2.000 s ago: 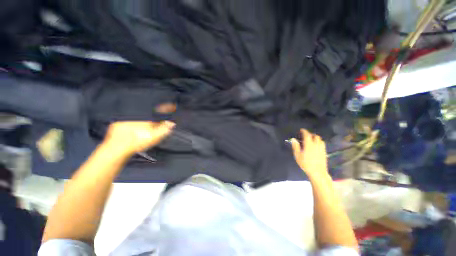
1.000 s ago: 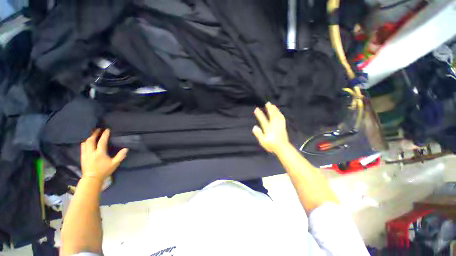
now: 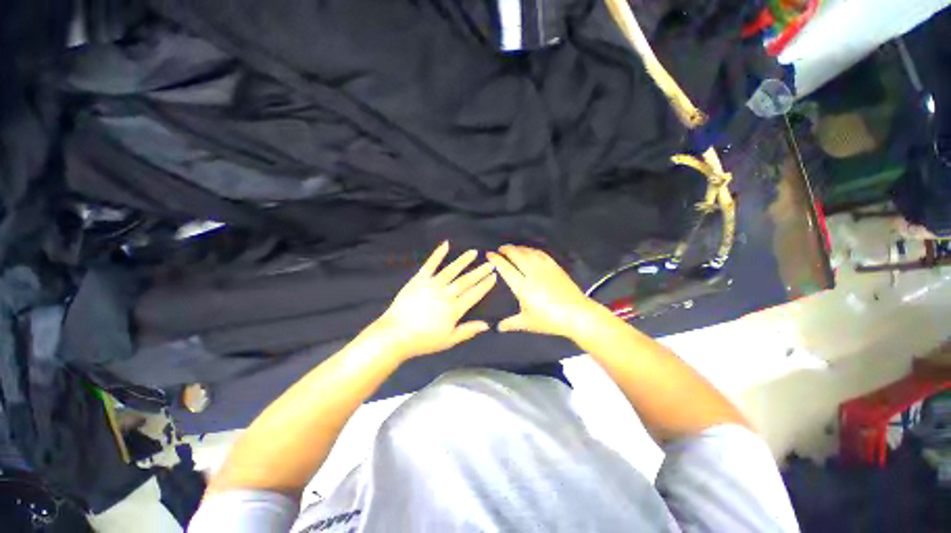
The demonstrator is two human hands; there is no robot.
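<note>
A black garment lies stretched left to right along the dark ironing table pad. My left hand lies on the cloth near the middle, palm down with fingers spread. My right hand lies just right of it, palm down, its fingertips almost meeting those of the left hand. Neither hand grips anything. The steam iron is parked at the right, partly hidden behind my right forearm; a red part shows.
A large heap of black garments fills the back. A tan hose tied with cord hangs down to the iron. A white and black strip lies on the heap. A cream block sits front left. A red crate stands lower right.
My left hand has moved right from the garment's left end to the middle. My right hand has shifted slightly left and down. The garment lies flatter than two seconds ago, and the view has shifted.
</note>
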